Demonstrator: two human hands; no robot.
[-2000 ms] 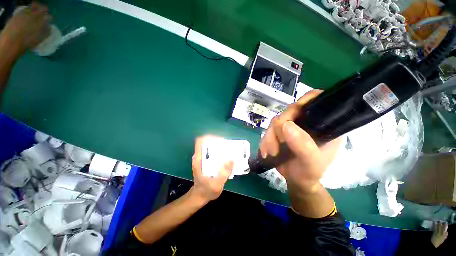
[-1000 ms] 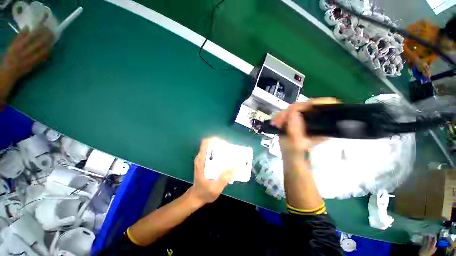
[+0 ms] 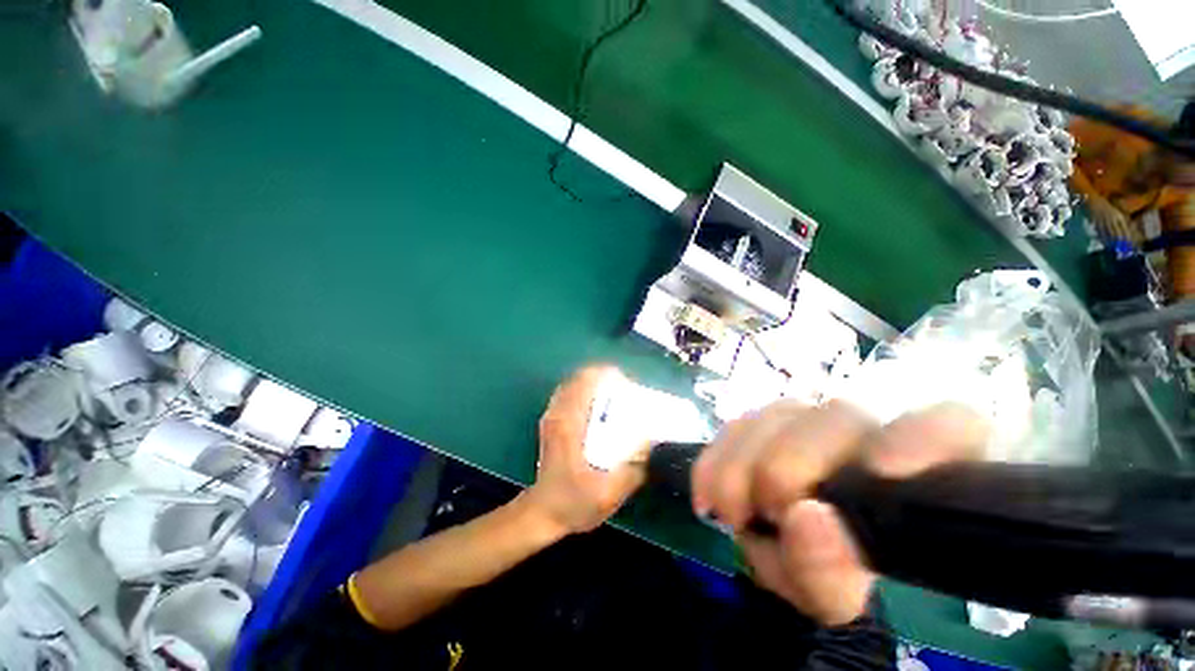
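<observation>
My left hand [image 3: 577,452] holds a white housing unit [image 3: 629,417] over the front edge of the green bench. My right hand [image 3: 799,492] grips the black electric screwdriver [image 3: 1009,524], which lies nearly level and runs off to the right. The screwdriver's front end is at the right side of the unit and hides part of it; whether the tip touches a screw cannot be told. The grey screw feeder [image 3: 754,249] stands behind the unit, with its brassy pickup at its front.
A clear plastic bag [image 3: 1035,341] with white parts is at the right. A blue bin [image 3: 308,551] with white housings is at lower left. A white camera body [image 3: 144,59] lies at upper left. More white bodies [image 3: 976,131] and a person in orange [image 3: 1127,171] are at upper right.
My right hand has moved the screwdriver from the feeder's pickup down to the unit. My left hand keeps holding the unit. The other person's hand at upper left has gone from view.
</observation>
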